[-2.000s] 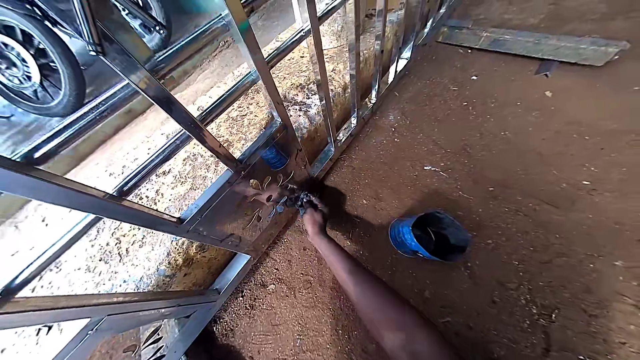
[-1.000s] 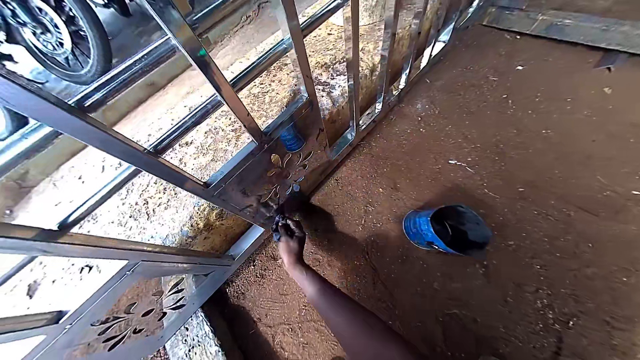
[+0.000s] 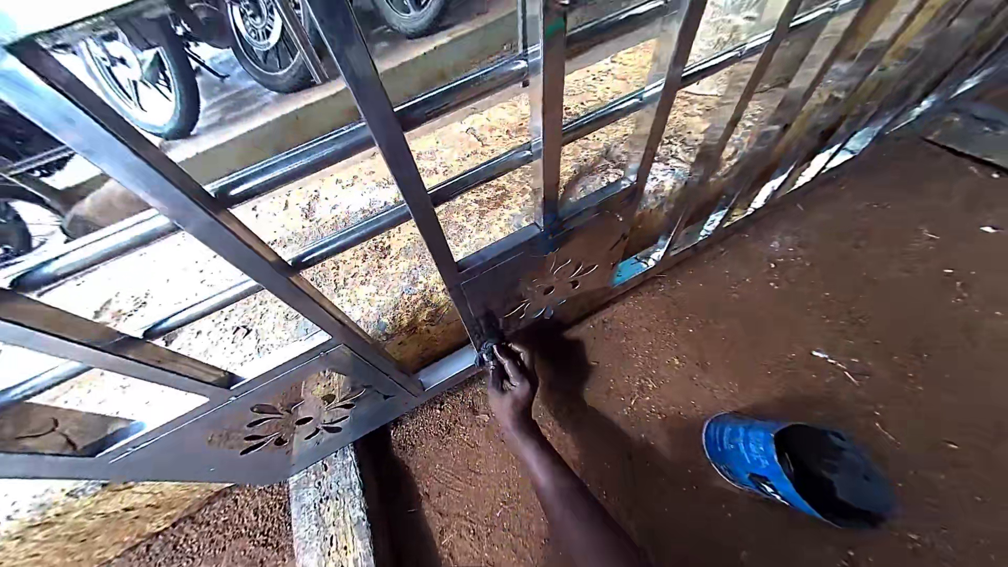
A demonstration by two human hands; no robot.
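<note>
Low at the metal gate, my right hand (image 3: 513, 382) pinches a small dark wad (image 3: 490, 350), perhaps a cloth; its exact kind is unclear. The wad touches the lower left corner of a metal panel with a cut-out flower pattern (image 3: 549, 290), beside an upright bar. Dark, wet-looking patches show on the panel around it. To the right of my forearm, a blue can (image 3: 740, 453) with dark liquid inside stands on the brown soil. My left hand is out of view.
A second cut-out panel (image 3: 303, 421) lies to the left, above a pale post or slab (image 3: 335, 512). Upright metal bars (image 3: 405, 165) rise ahead. Behind them run dark pipes (image 3: 315, 165), with motorcycle wheels (image 3: 142, 79) beyond. A flat board (image 3: 972, 130) rests at the far right.
My right hand has moved left along the bottom of the patterned panel, from its middle to its lower left corner, with the dark wad. The view has shifted toward the left part of the gate.
</note>
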